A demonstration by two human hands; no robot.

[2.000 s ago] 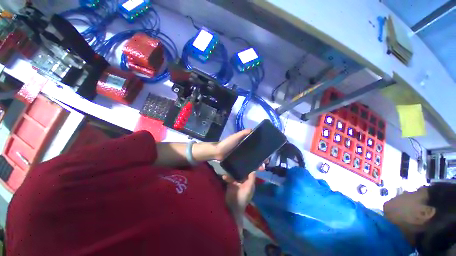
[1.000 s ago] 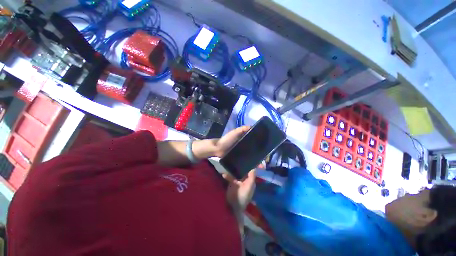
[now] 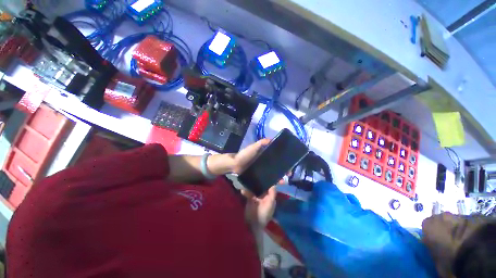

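A black smartphone (image 3: 273,162) with a dark screen is held tilted in front of me, between both hands. My left hand (image 3: 250,156), with a pale band at the wrist, grips its upper left side. My right hand (image 3: 262,204) is at its lower edge, with fingers partly hidden behind the phone. A black toggle-clamp test fixture (image 3: 231,122) with a red handle (image 3: 199,126) stands on the bench just beyond the phone.
Display units (image 3: 222,43) and blue cables (image 3: 272,114) lie behind the fixture. Red wrapped blocks (image 3: 155,54) are at left. A red grid tray (image 3: 380,149) holds round modules at right. A person in blue (image 3: 348,228) is close at my right. A metal bracket (image 3: 375,100) crosses above the bench.
The phone and both hands have hardly moved. The head of the person in blue has turned and shifted slightly right.
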